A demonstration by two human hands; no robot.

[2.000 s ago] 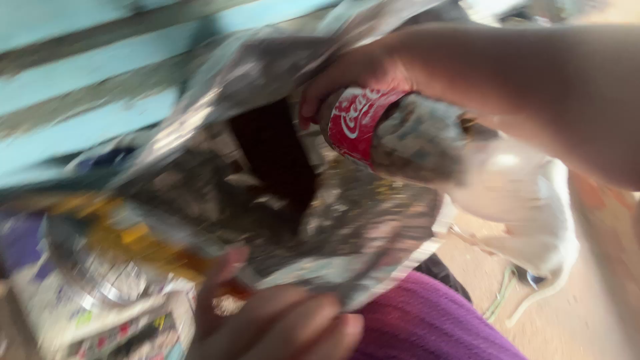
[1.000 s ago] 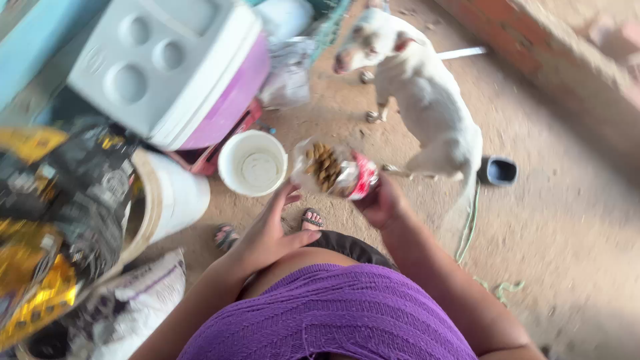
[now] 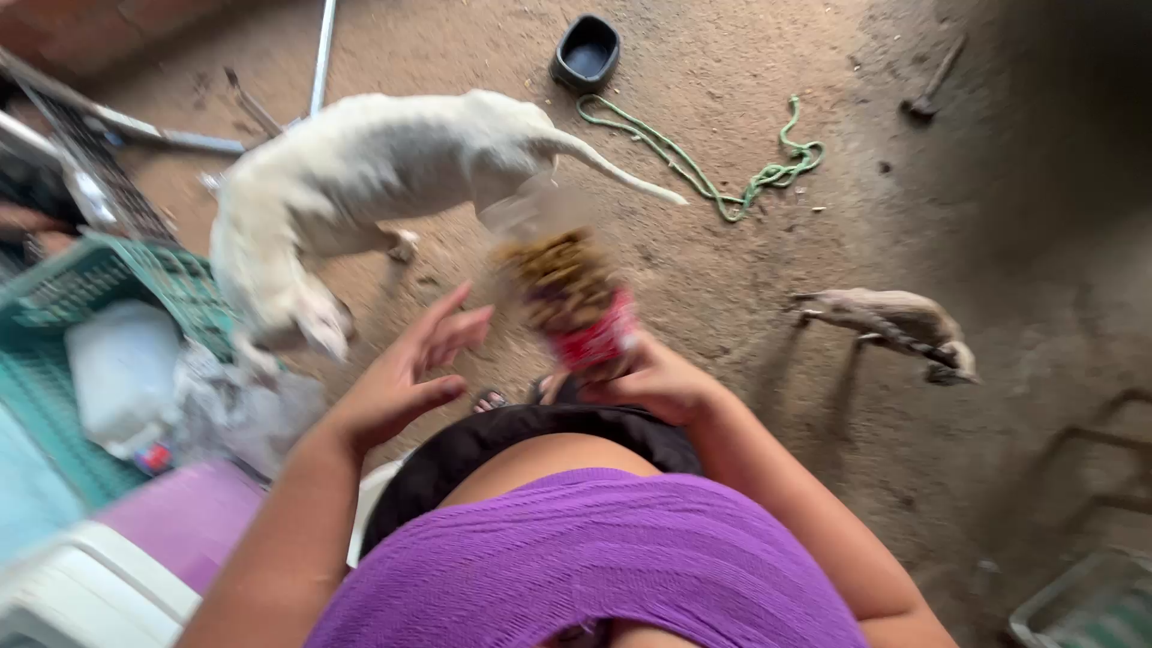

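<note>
My right hand (image 3: 643,373) grips the red-labelled end of a cut clear plastic Coca-Cola bottle (image 3: 576,297), which holds brown kibble and is tilted with its clear end away from me. Motion blurs the bottle. To its left is my left hand (image 3: 423,364), fingers spread, holding nothing and apart from the bottle. A white dog (image 3: 360,162) stands just beyond my hands, its head lowered at the left and its tail stretching right. A smaller, thin animal (image 3: 891,319) is on the floor to the right.
A black pet bowl (image 3: 587,54) and a green rope (image 3: 693,166) lie on the dirt floor, with a hammer (image 3: 934,81) farther right. At left are a green plastic crate (image 3: 171,279) holding a white jug (image 3: 121,373), and a purple and white cooler (image 3: 108,576).
The kibble-filled bottle was inside a large bag two seconds ago and is now out over the floor. My left hand has let go of the bag. The view has swung to the right.
</note>
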